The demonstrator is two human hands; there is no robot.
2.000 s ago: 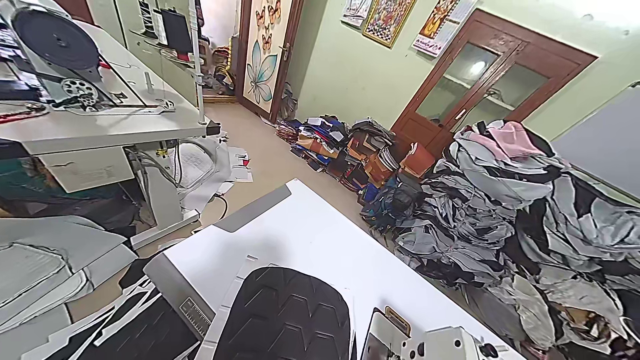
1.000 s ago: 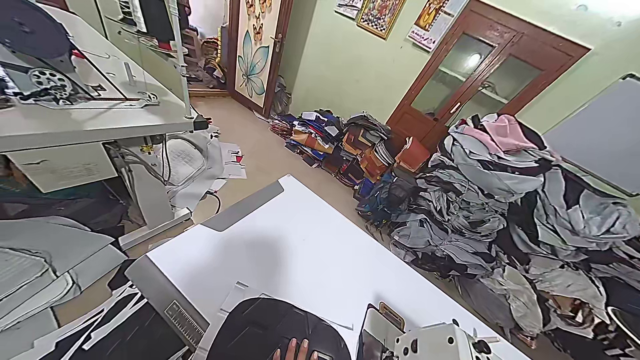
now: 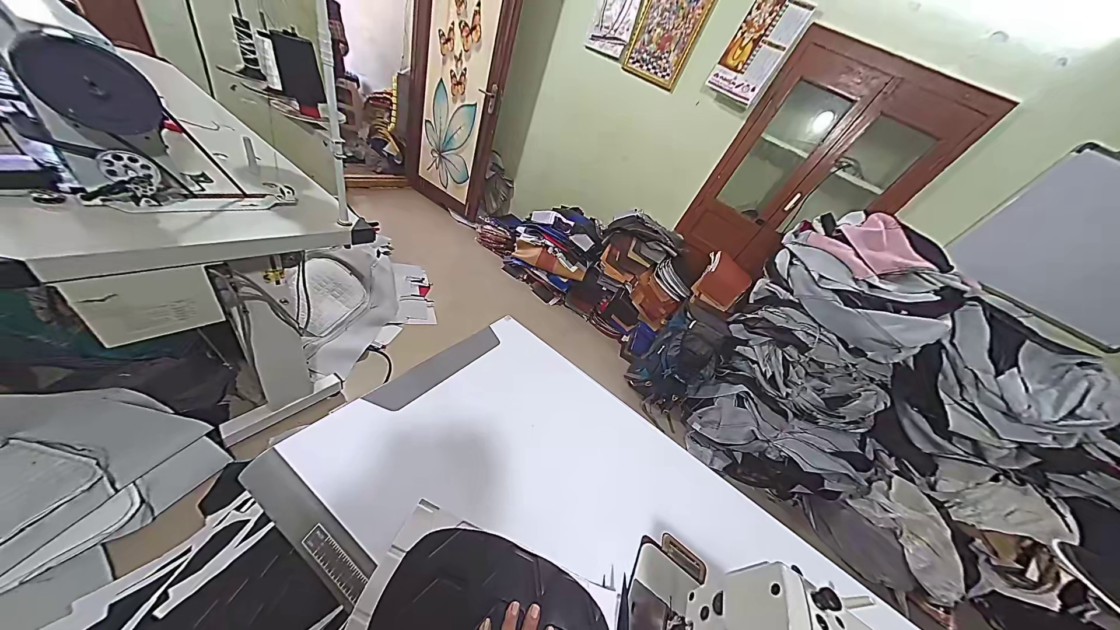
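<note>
A black quilted fabric panel [image 3: 472, 582] lies on the white sewing table [image 3: 534, 420] at the bottom centre, with pale sheet material under its edge. Fingertips of what looks like my left hand [image 3: 516, 616] rest on the panel; the rest of that hand is below the picture. To the right of the panel stands the white head of a sewing machine [image 3: 761, 595], cut off by the lower edge. My right hand does not show.
Another sewing machine [image 3: 131, 166] stands on a table at upper left. Grey panels [image 3: 52, 490] and black-and-white pieces [image 3: 254, 569] lie at lower left. A large heap of grey and black fabric [image 3: 814, 376] fills the right side, beside stacked material [image 3: 612, 271] on the floor.
Fingers, absent two seconds ago, came onto the black panel by one second ago and remain there. The panel sits lower than at first, and pale material now shows beyond its edge.
</note>
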